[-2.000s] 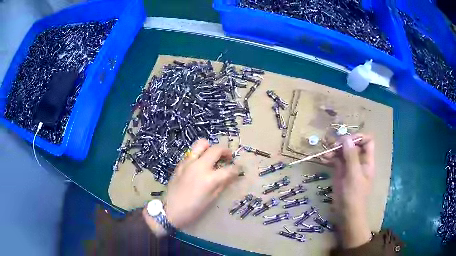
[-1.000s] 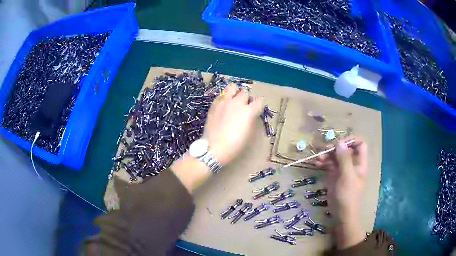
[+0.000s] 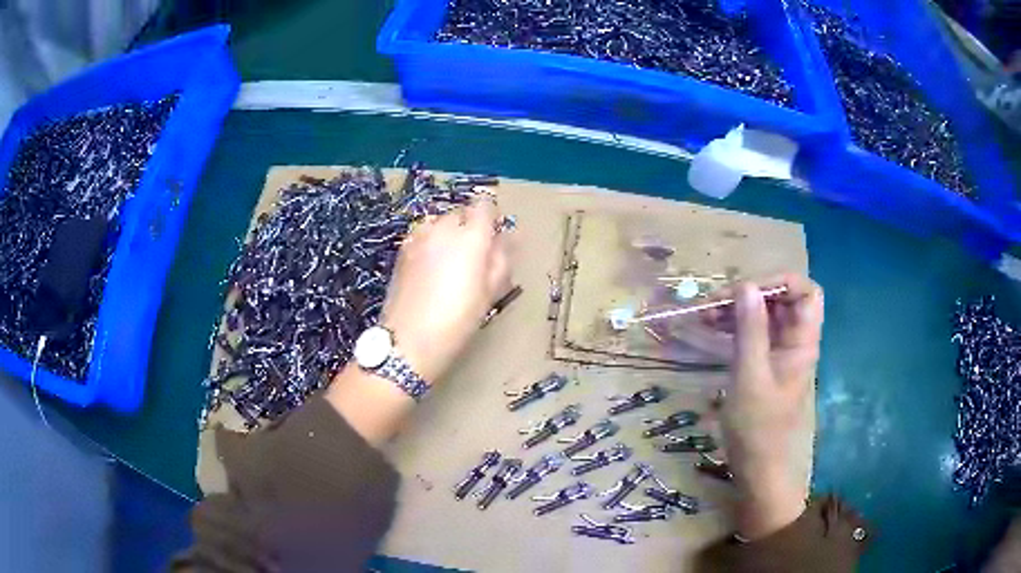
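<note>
My left hand [image 3: 448, 274] is at the right edge of the heap of small dark metal parts [image 3: 325, 269], fingers closed on at least one part; a dark barrel [image 3: 502, 306] sticks out below the fingers. How many it holds is hidden. My right hand [image 3: 773, 347] holds a thin pale stick [image 3: 705, 304] over the stained pad [image 3: 605, 252]. The stick's tip is at the left white cup [image 3: 620, 319]; contact cannot be told. Another white cup [image 3: 686, 289] sits behind the stick. Separate parts [image 3: 589, 437] lie in loose rows on the cardboard sheet [image 3: 448, 448].
Blue bins full of parts stand at left [image 3: 157, 224] and at the back [image 3: 616, 90], with another at back right. A white bottle [image 3: 718, 166] lies beyond the sheet. A black block [image 3: 74, 266] with a white cable rests in the left bin. Loose parts [image 3: 985, 403] lie far right.
My left hand moved to the heap's right edge; the parts lying left of the pad are gone from there. The stick's tip moved from above the rows to the left cup. The view shifted.
</note>
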